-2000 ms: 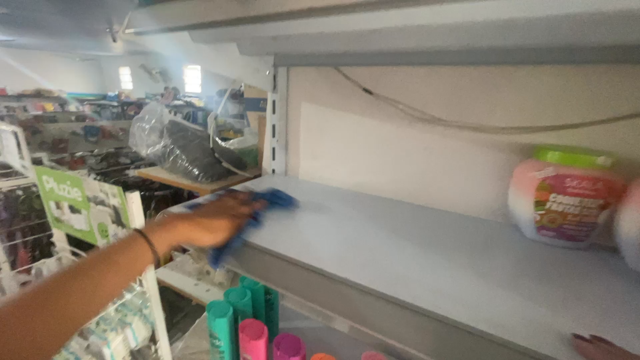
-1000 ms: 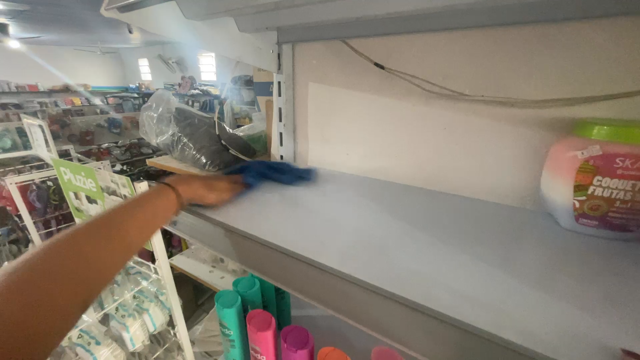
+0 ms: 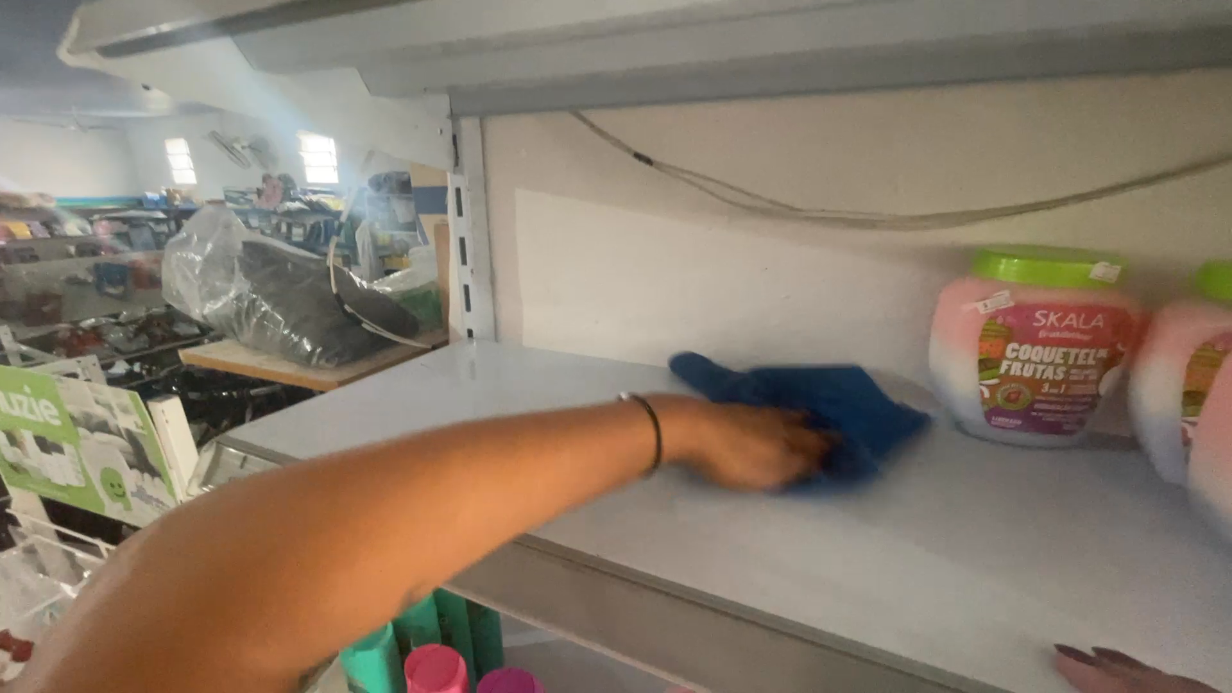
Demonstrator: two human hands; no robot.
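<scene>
My left hand (image 3: 760,445), with a dark band at the wrist, is pressed on a blue cloth (image 3: 847,409) that lies on the grey metal shelf (image 3: 616,510). The cloth is spread out beyond the fingers, just left of a Skala jar (image 3: 1038,351) with a green lid and pink and white contents. Only the fingers of my right hand (image 3: 1116,669) show at the bottom right, resting at the shelf's front edge; the rest of that hand is out of frame.
A second jar (image 3: 1179,385) stands right of the first, with part of another beside it. Teal and pink bottles (image 3: 436,669) stand below the shelf. A clear plastic bag (image 3: 279,289) with dark contents sits on a wooden board behind the shelf's left end. A cable (image 3: 866,221) hangs along the wall.
My left hand and the blue cloth have moved right along the shelf, from its left end to near the jars. My right fingers show more than one second ago.
</scene>
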